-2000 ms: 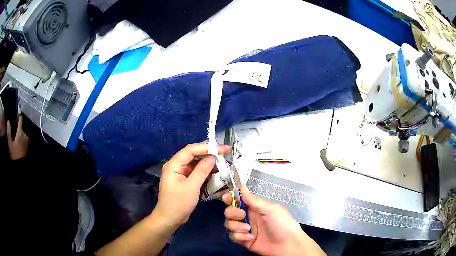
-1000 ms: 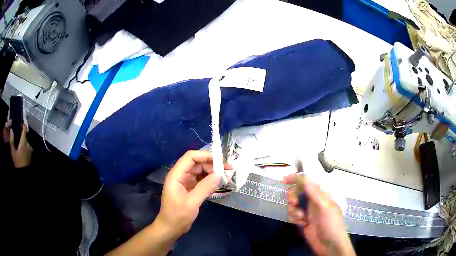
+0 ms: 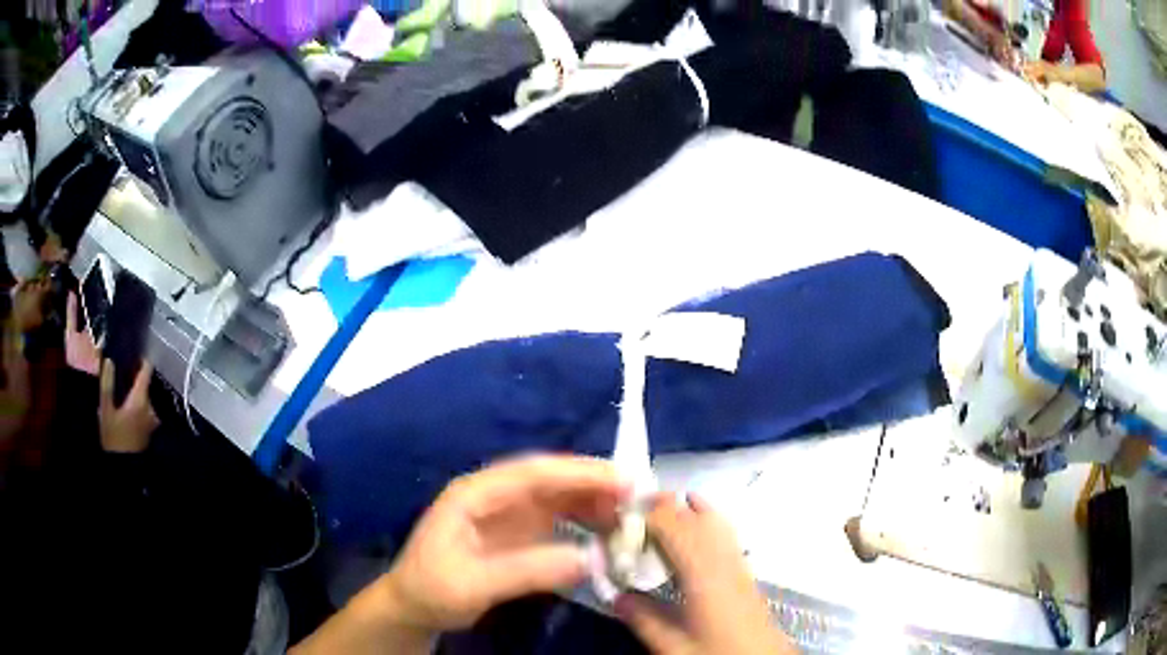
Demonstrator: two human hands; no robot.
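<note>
A navy cut-piece bundle [image 3: 499,390] lies across the white table. A white tie strip [image 3: 632,422] runs down over its middle, with a blank-looking white ticket [image 3: 698,339] at the top. My left hand [image 3: 493,544] and my right hand [image 3: 704,576] meet at the strip's lower end. Both hold the strip and a small whitish bunched thing [image 3: 627,550], blurred and partly hidden by the fingers. Small snips [image 3: 1052,605] lie on the machine bed at the right.
A sewing machine head [image 3: 1069,346] stands right, with a black phone-like slab [image 3: 1108,563] beside it. Black bundles [image 3: 576,166] lie at the back. A grey fan-backed machine [image 3: 237,147] stands left. A person at the left holds a phone [image 3: 126,326]. A blue crate [image 3: 1005,173] is back right.
The view has tilted up, showing more of the back. My right hand has let go of the snips, which now lie on the machine bed, and has joined my left hand at the strip.
</note>
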